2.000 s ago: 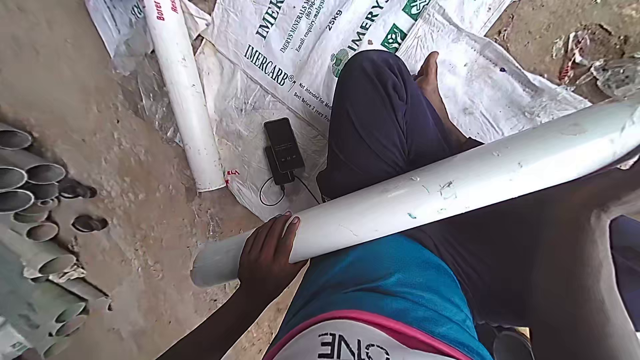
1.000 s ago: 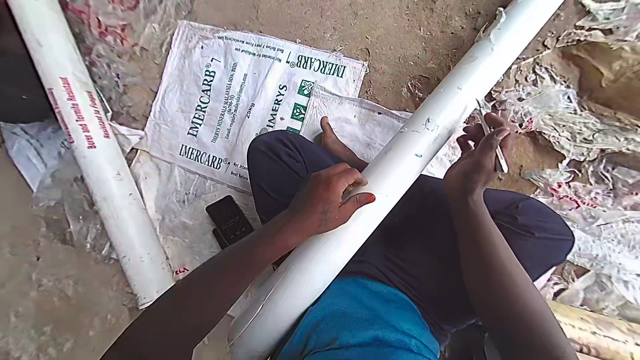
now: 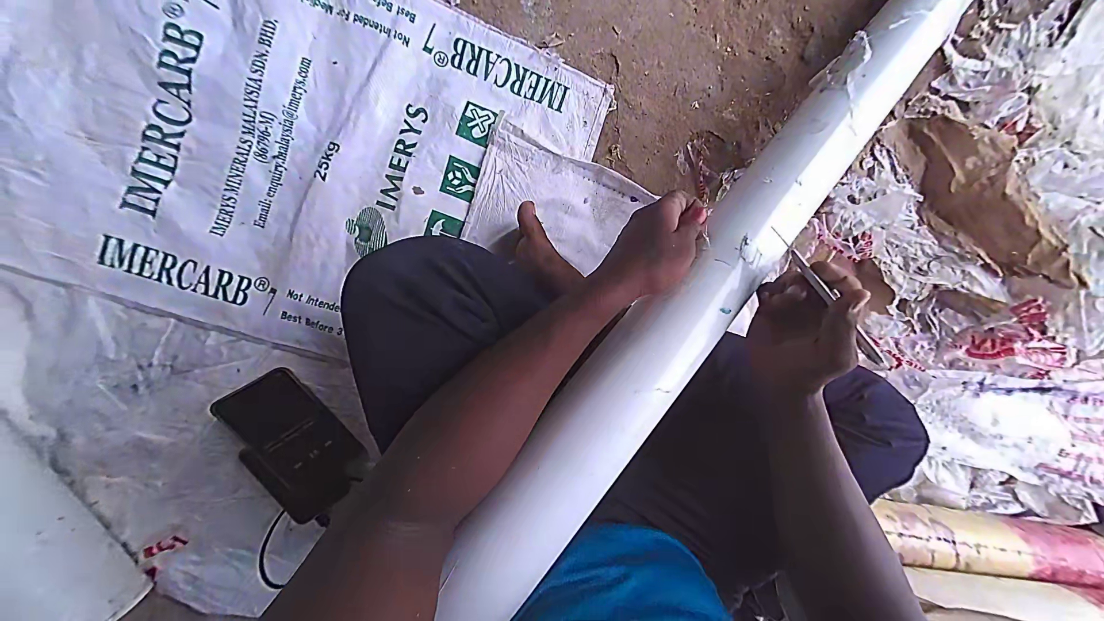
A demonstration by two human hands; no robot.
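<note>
A long white plastic pipe (image 3: 638, 371) lies diagonally across my lap, running from the bottom centre to the top right. At the pipe's left side, my left hand (image 3: 660, 246) has its fingers curled against the wall; whether it pinches something there cannot be told. My right hand (image 3: 806, 323) is on the other side, closed around a thin metal blade or tool (image 3: 815, 285) whose tip points at the pipe's surface. Near that tip the pipe bears small scuffs and a bluish spot. Loose film or a torn wrapping clings to the pipe farther up.
Printed white woven sacks (image 3: 345, 147) cover the ground at left. A black phone (image 3: 289, 431) with a second dark device and a cable lies on them. Crumpled plastic wrapping (image 3: 1018, 345) is heaped at right, above wrapped tubes (image 3: 992, 543). Part of another white pipe (image 3: 52, 535) shows at lower left.
Two seconds ago my left hand held the pipe near its lower end; it is now farther up. My right hand has brought the thin tool to the pipe's side. The view has shifted.
</note>
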